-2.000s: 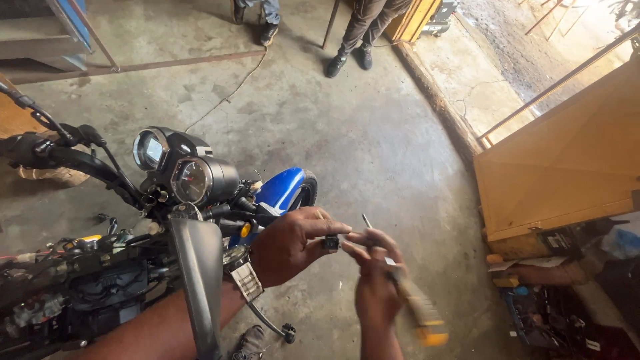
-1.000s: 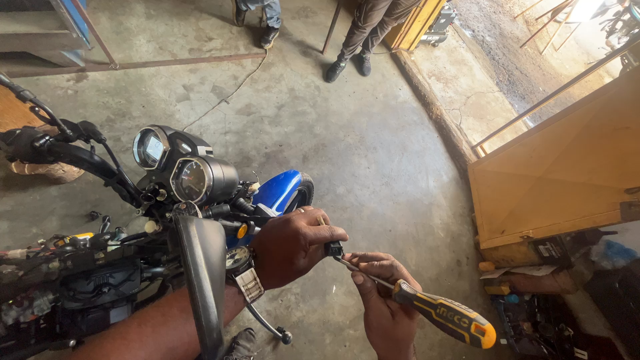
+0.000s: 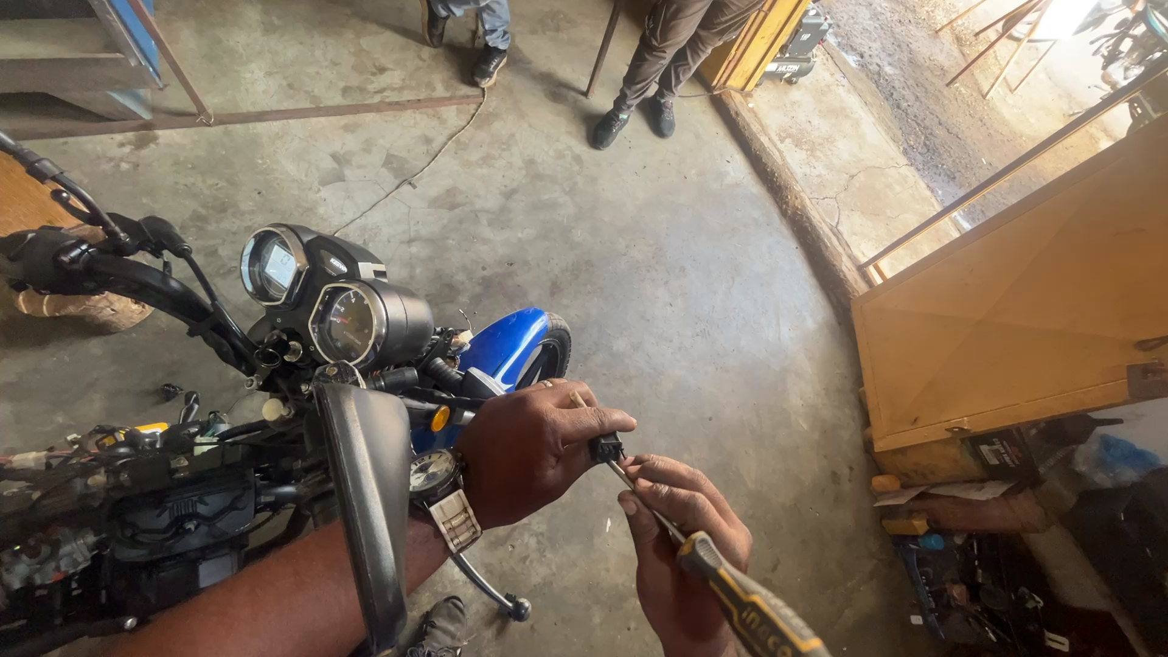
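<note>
My left hand (image 3: 538, 447), with a wristwatch at its wrist, pinches a small black plastic part (image 3: 605, 446) between thumb and fingers. A thin light-coloured piece sticks up between those fingers. My right hand (image 3: 689, 547) grips an Ingco screwdriver (image 3: 744, 593) with a yellow and black handle; its fingers steady the metal shaft, whose tip meets the underside of the black part. Both hands are beside the motorcycle's twin round gauges (image 3: 347, 321) and blue front fender (image 3: 507, 345). A black mirror (image 3: 365, 502) crosses in front of my left forearm.
The motorcycle's handlebar (image 3: 155, 287) and uncovered frame lie at left. Two people stand at the top, seen by their legs (image 3: 662, 59) and shoes. At right are a yellow metal door (image 3: 1013, 301), a raised sill (image 3: 789, 192), and a dark area of tools below. A cord (image 3: 429, 169) crosses the floor.
Two seconds ago the screwdriver was apart from the black part, its tip pointing up. My right hand has since turned it so the tip meets the part. My left hand stays in nearly the same place.
</note>
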